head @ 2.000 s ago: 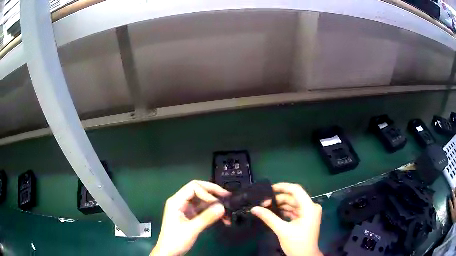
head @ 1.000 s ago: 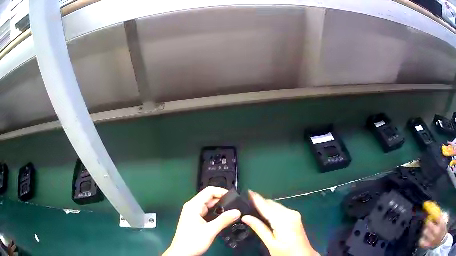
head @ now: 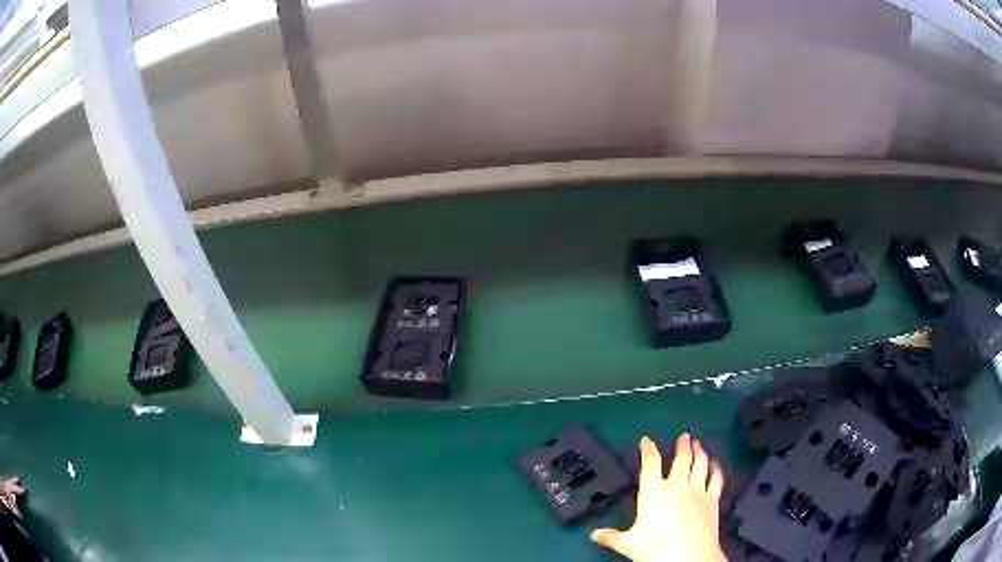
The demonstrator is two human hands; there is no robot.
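A black oblong housing (head: 385, 379) lies on the green strip left of centre, with a flat black face with cut-outs inside its rim. A square black insert plate (head: 574, 472) lies flat on the bench in front. My right hand (head: 668, 510) is to the right of this plate, fingers spread, holding nothing visible. A dark piece partly shows behind its fingertips; whether they touch it is unclear. A jumbled pile of insert plates (head: 844, 456) lies right of my hand. My left hand is out of view.
More housings stand along the strip: one with a white label (head: 681, 296), several farther right, and others at left (head: 159, 357). A white post (head: 165, 220) crosses in front of the strip. Part of another person's hand (head: 11, 496) shows at the left edge.
My hands have let go of the small black part; my right hand has moved right and opened, my left has left view. The housings appear farther left and higher. The other person's hand at right is gone.
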